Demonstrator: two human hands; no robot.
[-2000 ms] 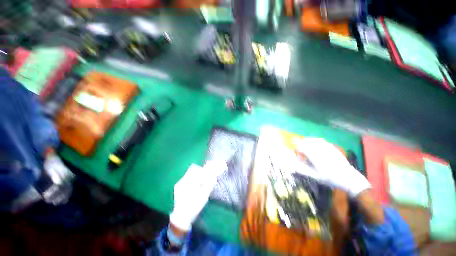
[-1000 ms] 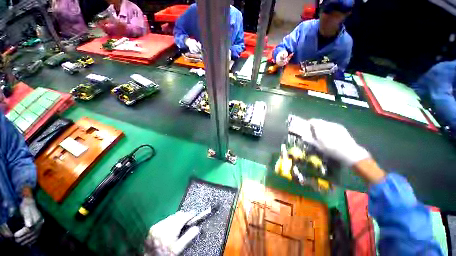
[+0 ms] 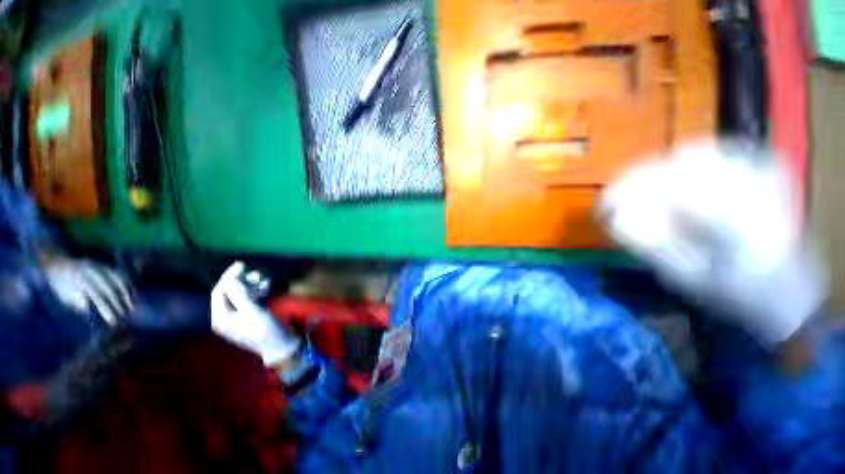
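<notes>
The orange fixture [image 3: 542, 190] lies on the green bench with its cut-out recesses showing and no board on it. Left of it is the black-edged screw tray [image 3: 371, 162] with speckled grey contents. A black and white marker pen [image 3: 380, 74] rests on the tray. My gloved left hand [image 3: 245, 315] is below the bench's front edge, left of my body, fingers curled near a small dark and silver thing; whether it is held is unclear. My gloved right hand [image 3: 718, 236] is large and blurred at the fixture's lower right corner; its fingers cannot be made out.
A black screwdriver [image 3: 142, 130] with a yellow ring and cord lies on the bench at left, beside another orange fixture [image 3: 79, 139]. A neighbour's gloved hand [image 3: 93, 287] is at far left. A dark object [image 3: 741, 83] and a red tray edge [image 3: 786, 102] are at right. Red things lie below.
The view has tilted down. The board at my right hand over the conveyor is out of view, and that hand is by the fixture. My left hand has left the tray and pen.
</notes>
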